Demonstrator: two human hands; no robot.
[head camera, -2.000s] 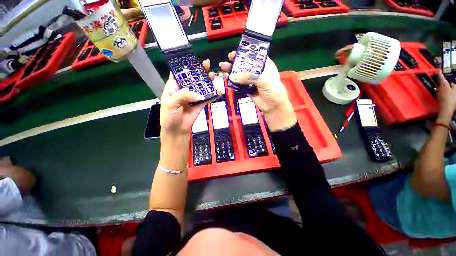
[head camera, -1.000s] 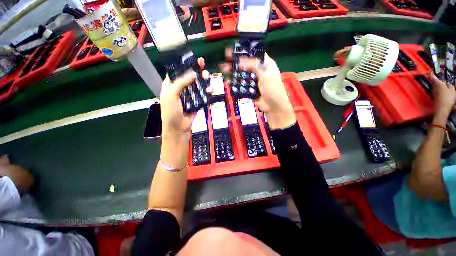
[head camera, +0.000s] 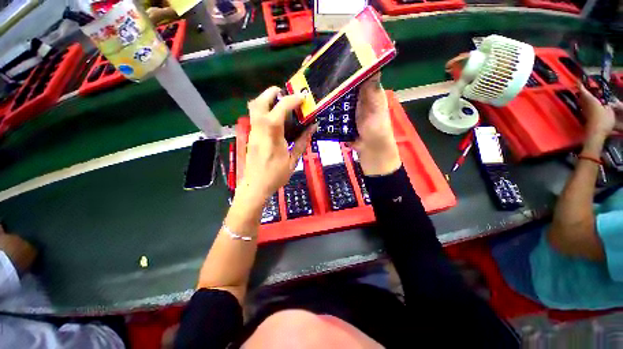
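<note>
My left hand (head camera: 270, 140) holds a flip phone (head camera: 335, 67) tilted up to the right; its visible face is yellow and red with a dark rectangle. My right hand (head camera: 376, 126) holds an open flip phone (head camera: 339, 116) upright, with keypad and white screen top showing and its middle hidden behind the tilted phone. Both are above the red tray (head camera: 427, 160), where several open phones (head camera: 340, 187) lie in pockets, partly covered by my wrists.
A smartphone (head camera: 201, 164) lies left of the tray. At right are a red pen (head camera: 462, 153), an open flip phone (head camera: 497, 163), a fan (head camera: 502, 70) and another red tray (head camera: 526, 129). A pen cup (head camera: 128, 42) is at upper left. Other people's arms show at both sides.
My left hand has turned its phone from keypad-and-screen view to the yellow-and-red face and moved it right, in front of the right-hand phone. The view has shifted slightly.
</note>
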